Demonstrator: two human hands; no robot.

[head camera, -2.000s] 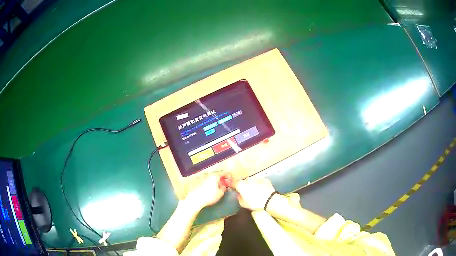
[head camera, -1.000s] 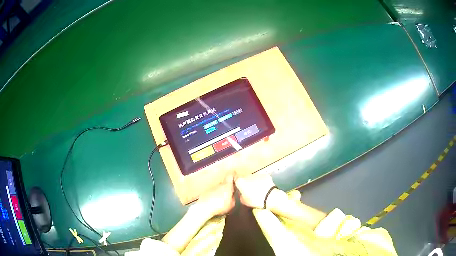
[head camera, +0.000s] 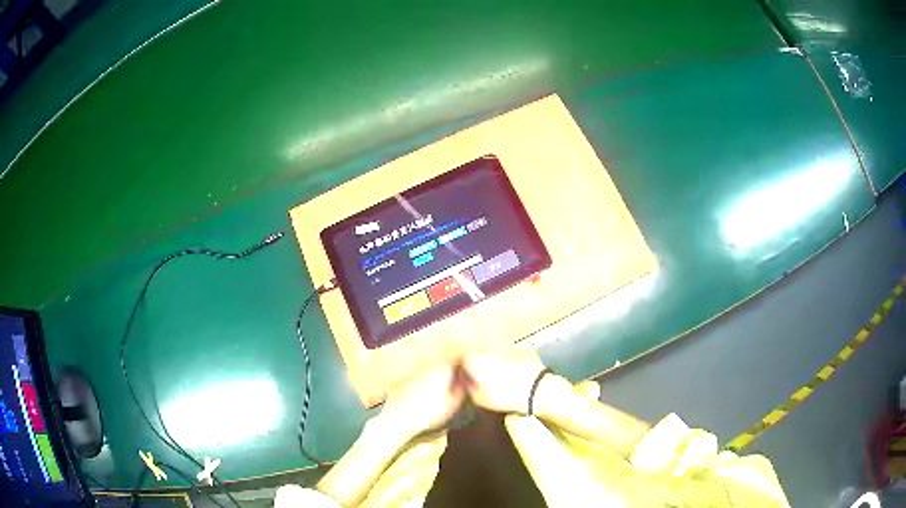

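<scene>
A black tablet (head camera: 435, 250) lies on an orange foam pad (head camera: 586, 213), its screen lit with white text and yellow, red and grey buttons. A thin black cord (head camera: 304, 347) meets the tablet's left short edge. My left hand (head camera: 427, 397) and my right hand (head camera: 502, 379) are together at the pad's near edge, below the tablet, fingertips touching. They are overexposed, and I cannot tell the finger shape or whether anything is between them. Neither hand touches the tablet.
A second black cord (head camera: 134, 308) curves on the green bench (head camera: 397, 60), its plug end free. A monitor (head camera: 35, 412) on a round stand is at the left. Pale yellow crosses (head camera: 151, 465) lie by the near bench edge. A crumpled clear bag (head camera: 851, 75) lies far right.
Since two seconds ago, my hands have drawn slightly down from near the tablet's lower edge, staying together. The tablet and cords look unchanged.
</scene>
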